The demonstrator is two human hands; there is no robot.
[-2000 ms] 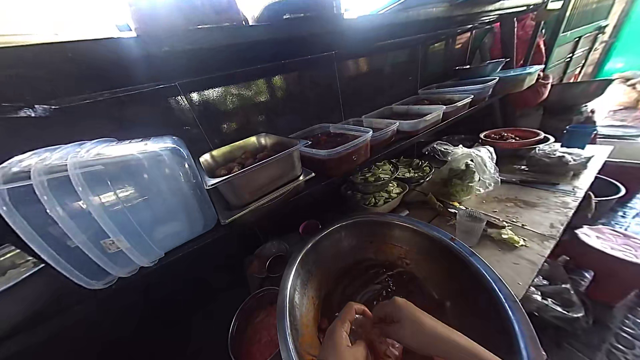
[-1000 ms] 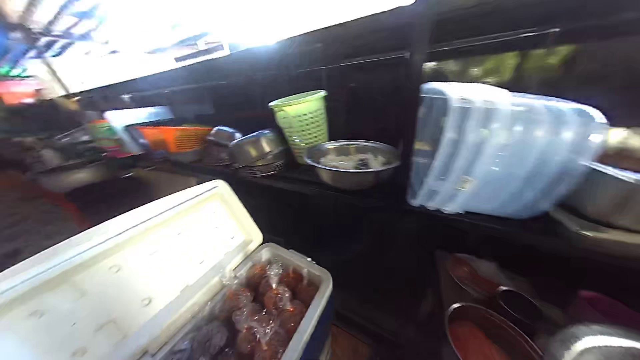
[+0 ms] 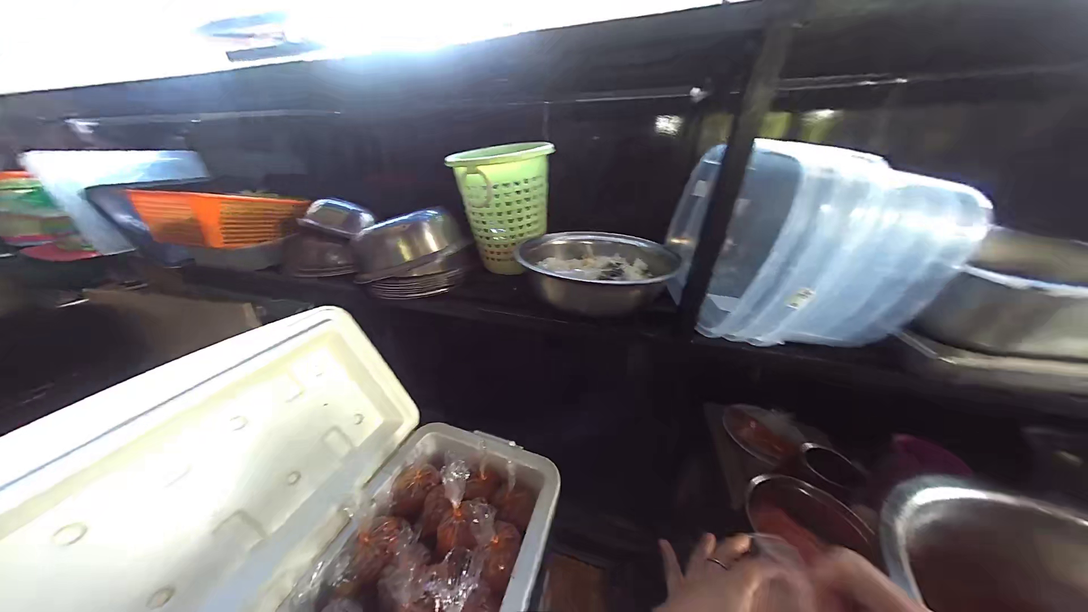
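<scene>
Low in the view, between the cooler and the large steel bowl (image 3: 1003,544), my left hand (image 3: 722,582) and my right hand (image 3: 854,582) are close together. Something clear, perhaps a plastic bag, shows blurred between them; which hand grips it is not plain. Behind them lies a round metal bowl (image 3: 803,518) of red food. To the left, an open cooler box (image 3: 548,510) holds several knotted clear plastic bags of reddish-brown food (image 3: 459,523). Its white lid (image 3: 255,442) leans open.
A dark shelf carries an orange basket (image 3: 221,217), stacked metal bowls (image 3: 412,242), a green perforated plastic basket (image 3: 506,204), a steel bowl of pale food (image 3: 595,268) and upright clear plastic containers (image 3: 833,246). A dark post (image 3: 731,187) stands before the containers.
The view has swung far left to the cooler. My hands, inside the large steel bowl two seconds ago, are now outside it, at its left.
</scene>
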